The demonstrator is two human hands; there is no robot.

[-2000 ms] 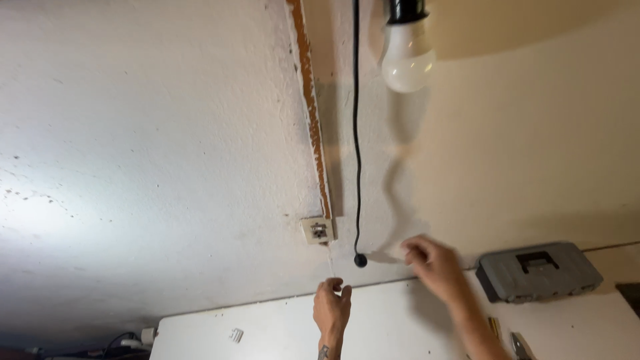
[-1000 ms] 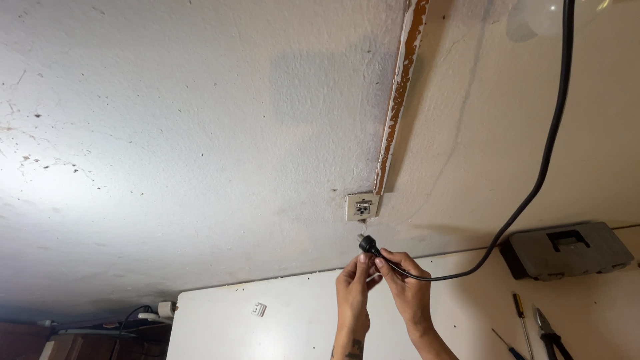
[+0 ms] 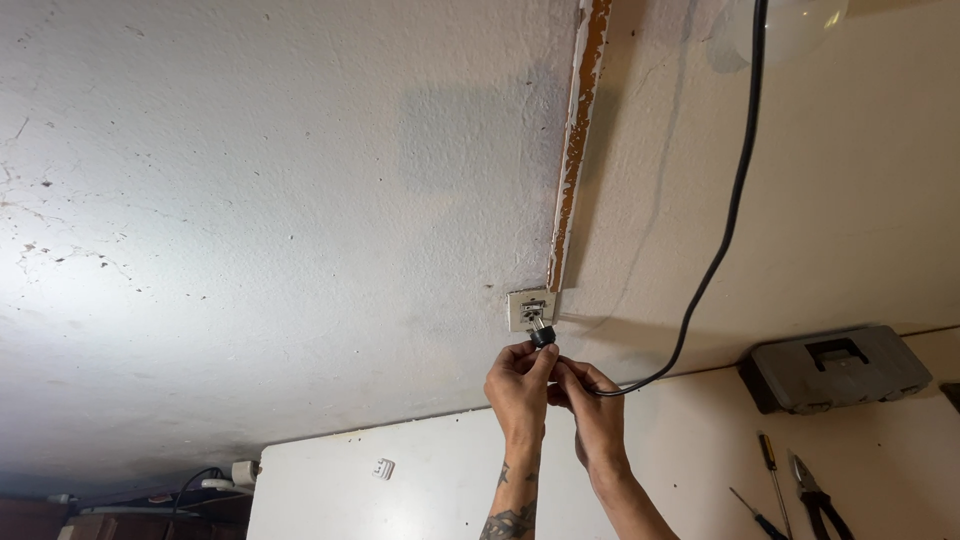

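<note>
A black power plug [image 3: 542,337] has its metal pins at the lower part of a wall outlet [image 3: 531,310]; how far they are in cannot be told. My left hand [image 3: 519,390] grips the plug body from the left with thumb and fingers. Beside it, my right hand [image 3: 596,401] pinches the black cable [image 3: 731,217] just behind the plug. From there the cable curves right and up past a light bulb [image 3: 795,26] at the top edge. Above the outlet, a brown and white strip [image 3: 577,150] runs up the wall.
A grey toolbox [image 3: 840,371] with a black handle stands on the white table [image 3: 442,495] against the wall. Pliers [image 3: 814,495] and two screwdrivers [image 3: 772,469] lie at the lower right. A small white plastic piece [image 3: 383,469] lies left of my hands. Cables and boxes show at the lower left.
Two seconds ago the plug hung freely on its cable, with both hands apart from it. One second ago both hands held it below the outlet; now its pins are at the outlet.
</note>
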